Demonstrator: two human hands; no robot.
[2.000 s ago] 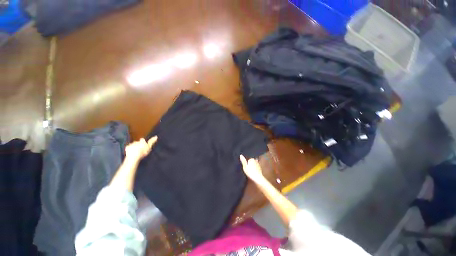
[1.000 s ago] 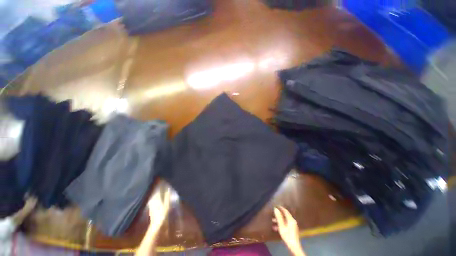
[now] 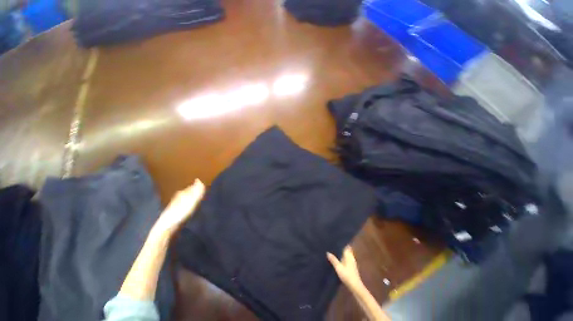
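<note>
A neat stack of black garments (image 3: 276, 219) lies flat before me with one corner pointing away. My left hand (image 3: 182, 204) is at its left edge, fingers close together; whether it grips the cloth is not clear. My right hand (image 3: 344, 266) is at the stack's lower right edge, thumb and finger apart, with no cloth seen held up in it. An unsorted pile (image 3: 440, 144) of rumpled black garments with small white tags lies to the right. A grey garment (image 3: 100, 232) lies left of my left hand.
Dark garments (image 3: 19, 251) lie at the far left edge. A dark folded stack (image 3: 144, 19) and another dark heap (image 3: 323, 9) lie at the table's far side. Blue plastic bins (image 3: 427, 37) and a grey-white bin (image 3: 499, 88) stand beyond the right edge. The brown table (image 3: 239, 56) has yellow edging.
Both hands were below the stack a second ago; my left hand has moved up to its left edge and my right hand to its lower right edge. The camera view has shifted.
</note>
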